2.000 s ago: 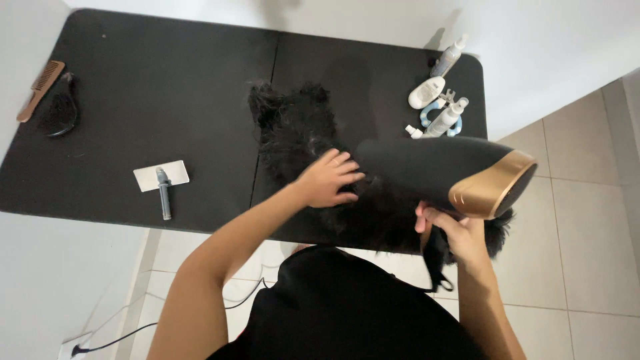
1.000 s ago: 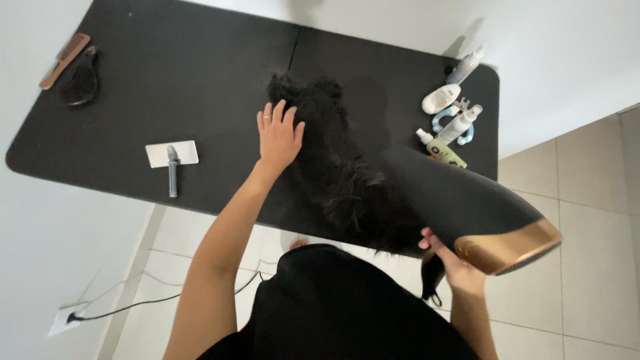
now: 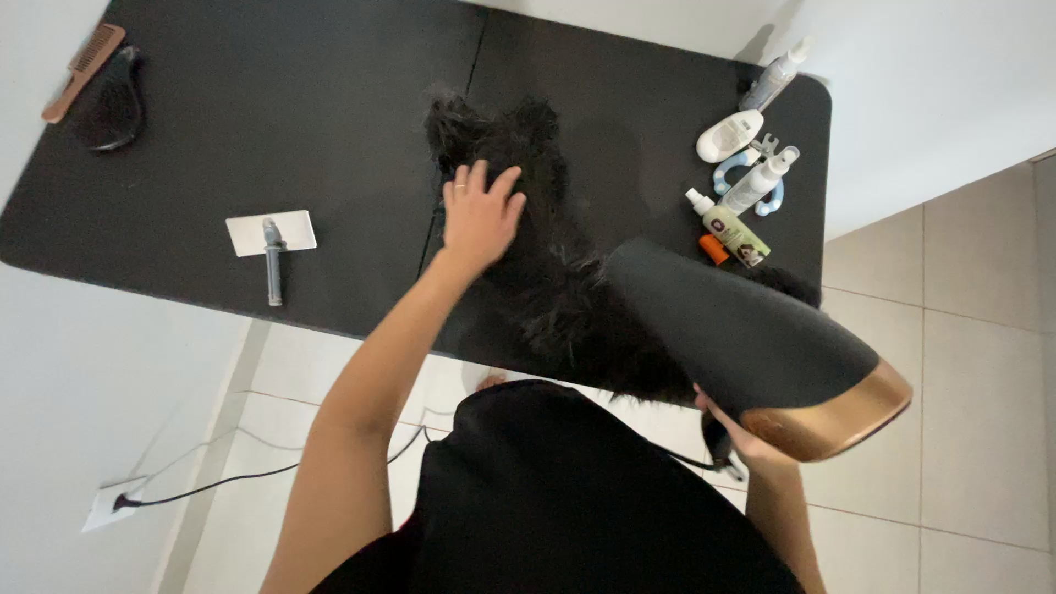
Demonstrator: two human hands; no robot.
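A black, long-haired dog (image 3: 536, 173) is on the black table (image 3: 330, 124), its head end toward the far side. My left hand (image 3: 481, 216), a ring on one finger, rests on its fur near the head with fingers spread. My right hand (image 3: 747, 437) is shut on a black and copper-coloured hair dryer (image 3: 742, 330), whose nozzle points left at the fur along the dog's back. The dryer hides the dryer's handle in part and some of the dog's body.
At the left lie a comb (image 3: 86, 73), a black oval brush (image 3: 113, 103) and a slicker brush (image 3: 273, 239). Spray bottles (image 3: 759, 183), a white bottle (image 3: 730, 136), blue-handled clippers (image 3: 769, 202) and an orange cap (image 3: 714, 249) are at the right. A power cord (image 3: 223, 477) runs to the wall socket.
My left hand has moved from the dog's back up toward its head. The dryer has tilted, its rear end now lower at the right. A green-labelled bottle shows more fully.
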